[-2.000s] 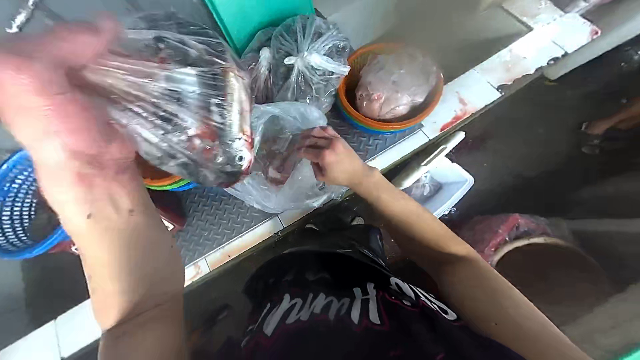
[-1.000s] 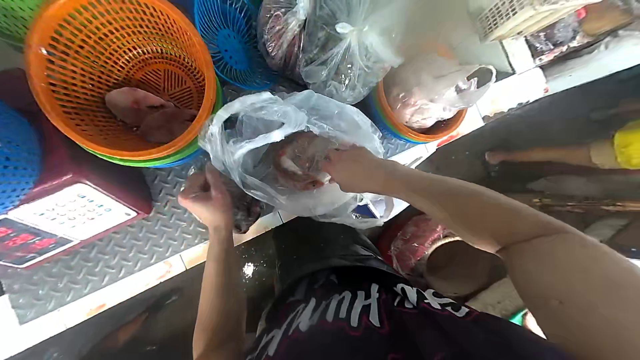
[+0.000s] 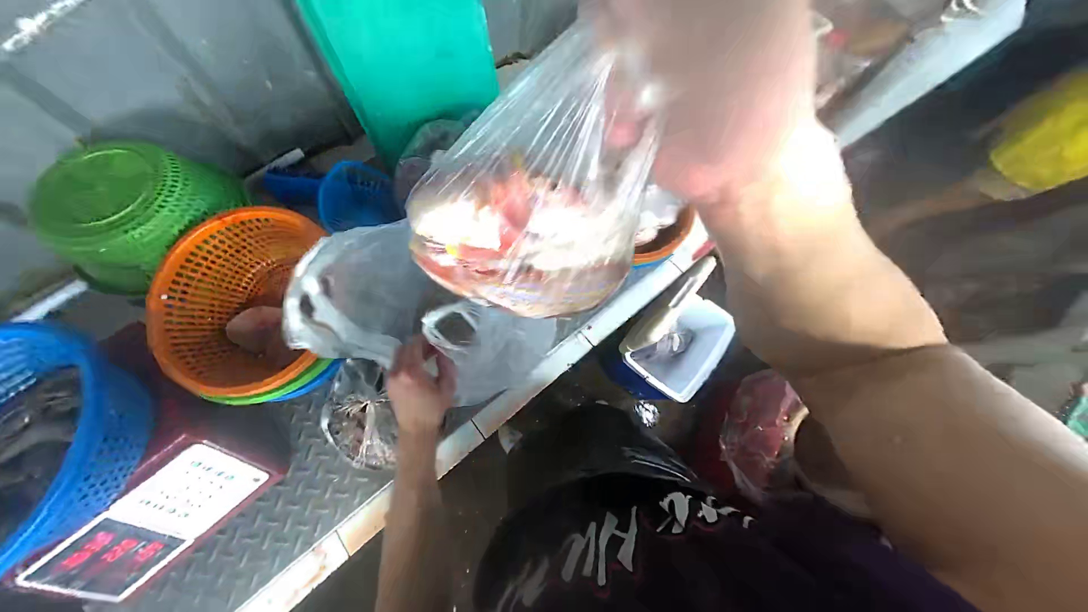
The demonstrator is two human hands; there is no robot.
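Note:
Raised at the upper right, my right hand grips the gathered top of a clear plastic bag with pink and white flesh, perhaps fish, inside. Below it, my left hand holds the rim of a larger translucent plastic bag that lies open over the counter. Beside my left wrist, a small clear bag with dark contents rests on the metal tread plate. An orange plastic basket with a piece of pinkish flesh stands left of the translucent bag.
A dark red digital scale and a blue basket are at the lower left. An upturned green basket leans at the back near a teal board. Past the tiled edge are a white-and-blue cooler and a bag of red contents.
My right hand has lifted the clear bag of flesh up from the translucent bag, where it was a second ago. My left hand has moved onto the translucent bag's rim. The view has shifted.

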